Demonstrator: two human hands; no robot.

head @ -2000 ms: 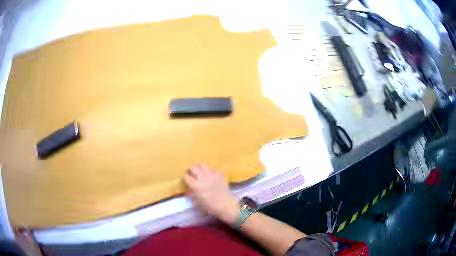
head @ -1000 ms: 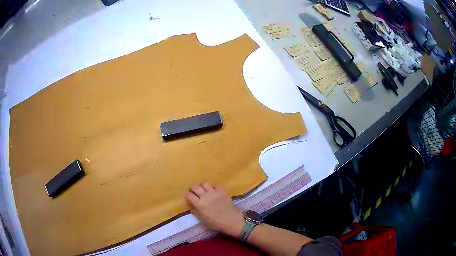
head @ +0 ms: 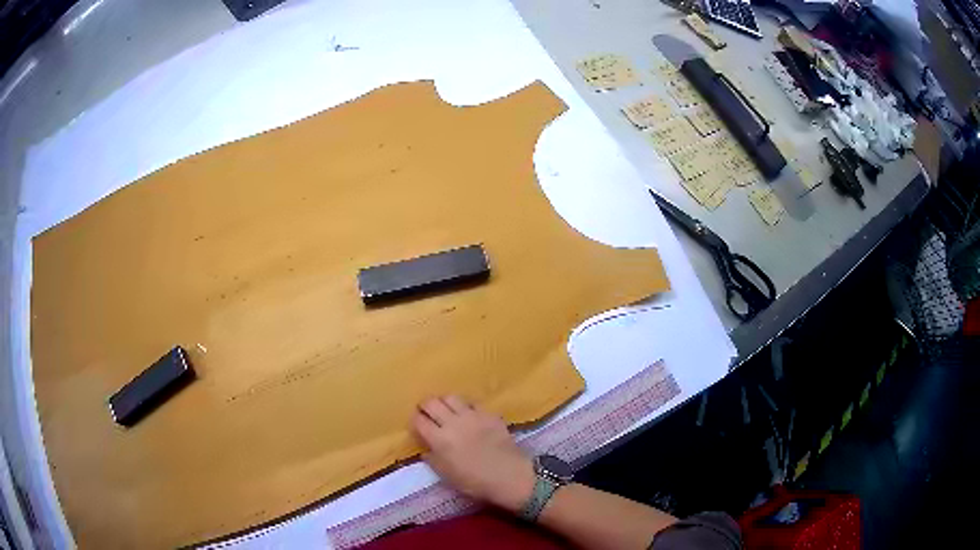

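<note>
An orange-tan paper pattern (head: 290,204) with neck and armhole curves lies flat on white underlay paper (head: 484,48). Two dark pattern weights rest on it, a longer one (head: 424,274) near the middle and a shorter one (head: 152,386) at the left. My right hand (head: 473,446), with a watch at the wrist, lies palm down on the pattern's near edge, fingers slightly apart. A straight pale strip with pink-red grid lines (head: 613,408) runs along the near edge, partly behind my wrist; I cannot tell if it is ruler or fabric. My left hand is out of the picture.
Black-handled shears (head: 731,263) lie right of the underlay paper. Beyond are buff paper labels (head: 699,161), a long black bar (head: 736,118), small dark tools (head: 844,172) and white scraps (head: 870,118). A red stool or crate (head: 806,523) stands on the floor below the metal table edge.
The view has shifted and cleared since the oldest frame. A hand part at the lower left corner then is now gone. My right hand stays at the pattern's near edge; the weights look unmoved on the pattern.
</note>
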